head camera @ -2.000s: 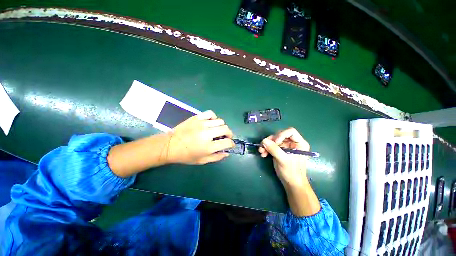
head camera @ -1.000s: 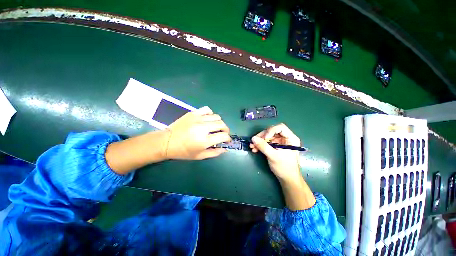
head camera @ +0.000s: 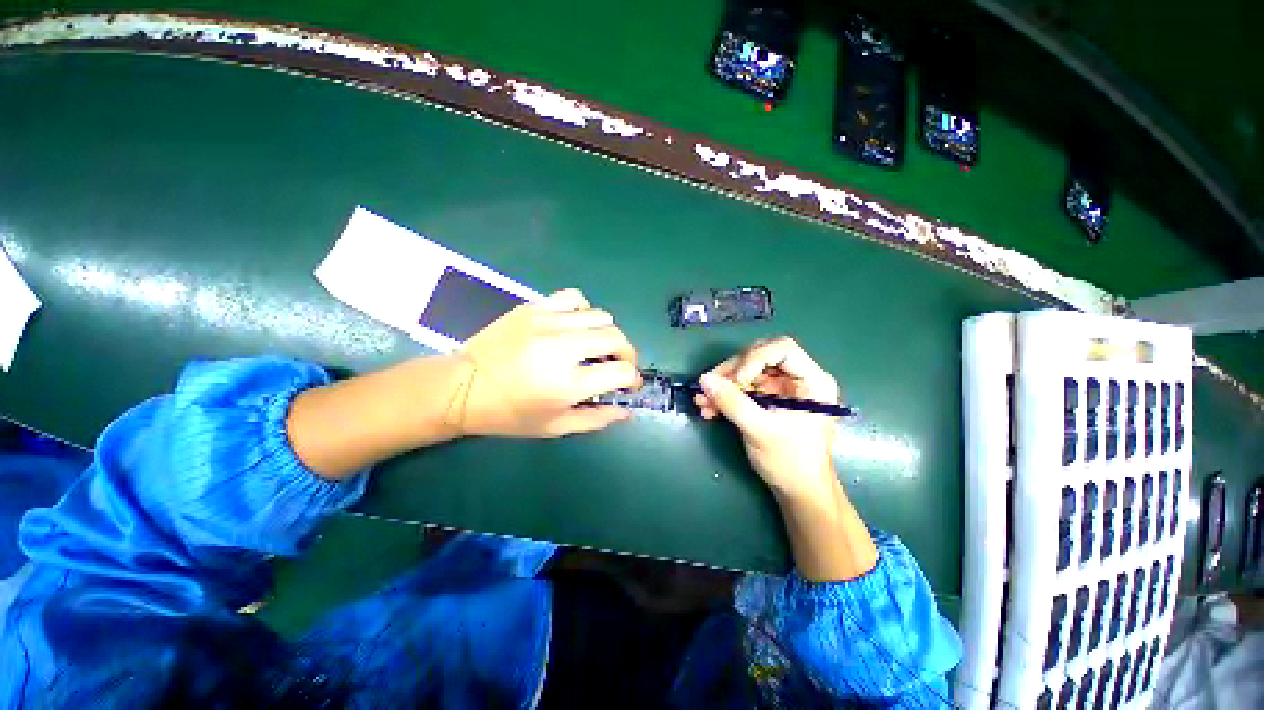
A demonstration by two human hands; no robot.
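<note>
My left hand (head camera: 543,372) is shut on a small black speaker module (head camera: 652,393) and holds it at the bench; its right end shows past my fingers. My right hand (head camera: 779,416) grips dark, pen-like tweezers (head camera: 818,407), their tip side at the module's right end. The exact tip contact is too small to tell. A second black module (head camera: 721,307) lies just above, between my hands. A dark grey adhesive sheet (head camera: 469,302) with a white border lies partly under my left hand, beside the white backing paper (head camera: 377,268).
White parts trays (head camera: 1033,513) with rows of black modules stand at the right. A brown rail (head camera: 610,128) with chipped white paint separates the bench from the green belt, where several phone assemblies (head camera: 871,104) lie. A white piece (head camera: 14,308) lies at far left.
The phone assemblies on the belt have moved to the right. My right hand has moved slightly left, closer to my left hand and the module, and the tweezers lie flatter.
</note>
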